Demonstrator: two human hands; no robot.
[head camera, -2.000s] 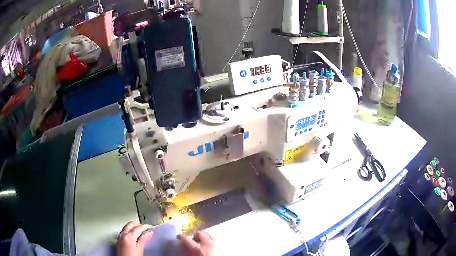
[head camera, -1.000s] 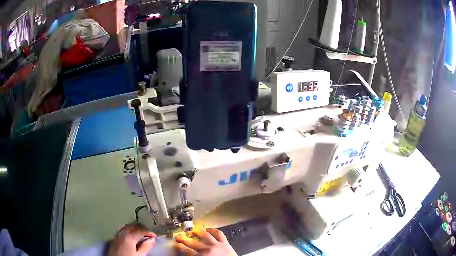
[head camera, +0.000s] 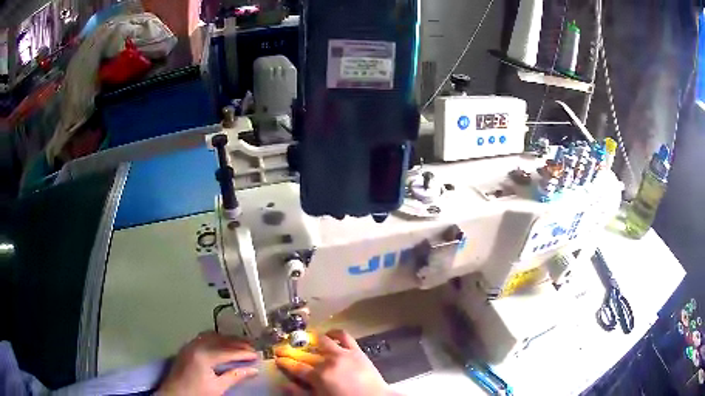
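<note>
The white sewing machine (head camera: 371, 263) stands in front of me, with yellow light at its needle area. My left hand (head camera: 210, 365) lies just left of the needle area, fingers pointing right. My right hand (head camera: 332, 366) lies right beside the needle area, its fingertips in the yellow light. A pale piece of cloth (head camera: 267, 379) shows between and under my hands, cut off by the bottom edge. The needle and presser foot are too small and glaring to tell apart. Whether my fingers grip the cloth or press it flat is unclear.
A dark upright panel (head camera: 355, 147) rises before the machine arm. A white control box (head camera: 481, 128) stands behind. Scissors (head camera: 613, 298) and blue snips (head camera: 487, 377) lie at the right. A bottle of yellowish liquid (head camera: 647, 193) stands at the far right. A dark green table (head camera: 46, 294) adjoins at left.
The view has moved closer to the machine. My hands have come up beside the needle area; since the last frame my left hand is flatter, and more of both hands shows.
</note>
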